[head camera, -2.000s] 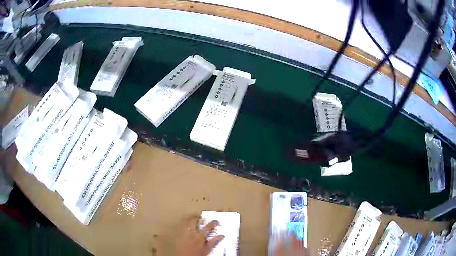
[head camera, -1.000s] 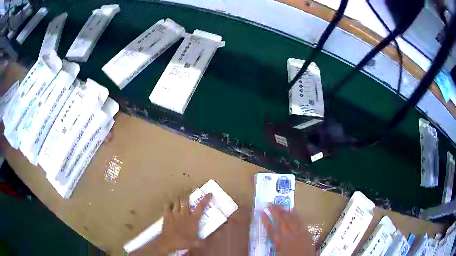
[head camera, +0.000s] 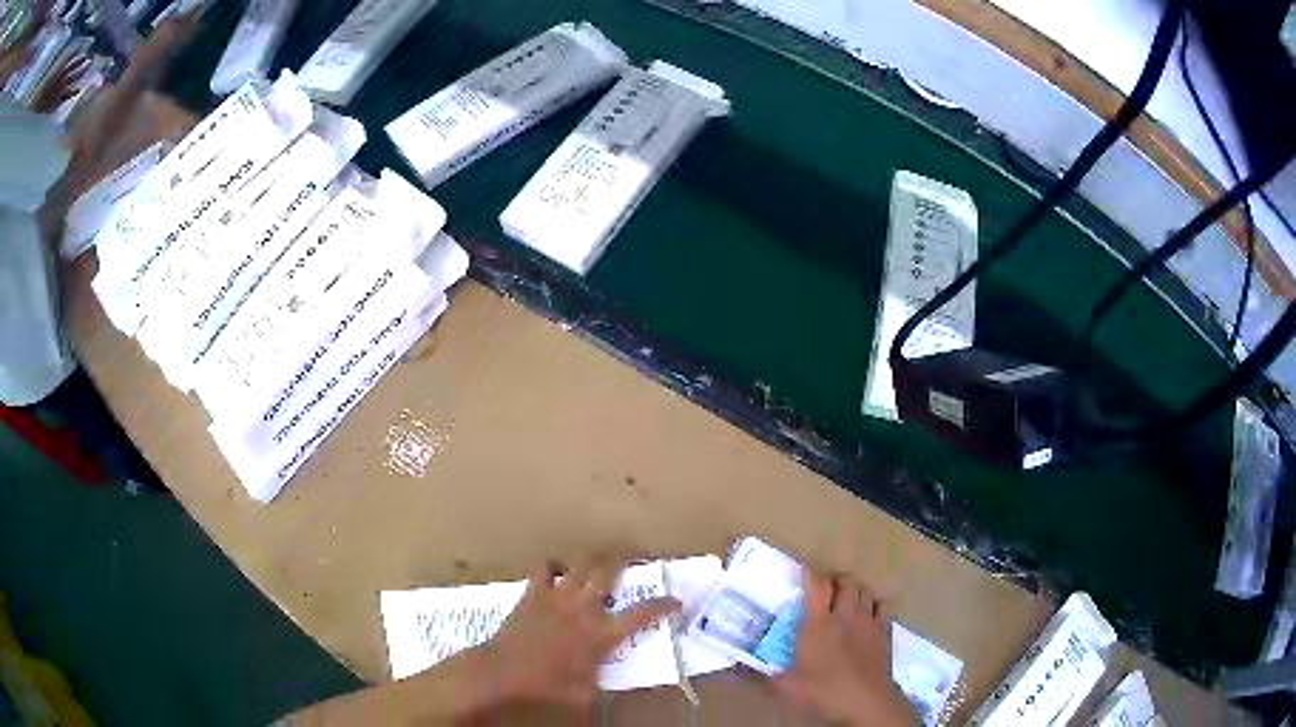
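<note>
My left hand (head camera: 562, 653) lies over white printed paper at the bottom centre, with its thumb pointing right. A printed leaflet (head camera: 444, 625) sticks out left of the hand, and more white folded paper (head camera: 647, 653) shows right of it. My right hand (head camera: 849, 660) grips a clear pack (head camera: 746, 604) with grey and light blue contents, tilted against the paper's right end. A white and blue printed piece (head camera: 927, 668) shows right of this hand. I cannot tell whether it belongs to the pack. The palms hide parts of the items.
Overlapping white cartons (head camera: 306, 313) lie at left on the brown worktop (head camera: 569, 455). Spaced cartons (head camera: 611, 164) lie on the green conveyor belt (head camera: 775, 256). More cartons (head camera: 1049, 668) stand at lower right. A black device (head camera: 981, 405) with cables hangs in front. Another person's arm (head camera: 114, 121) shows at upper left.
My left hand has moved slightly right, and the paper now lies flatter, beside the pack. The pack has tilted, its top towards the paper. The view has shifted. An arm has appeared at upper left.
</note>
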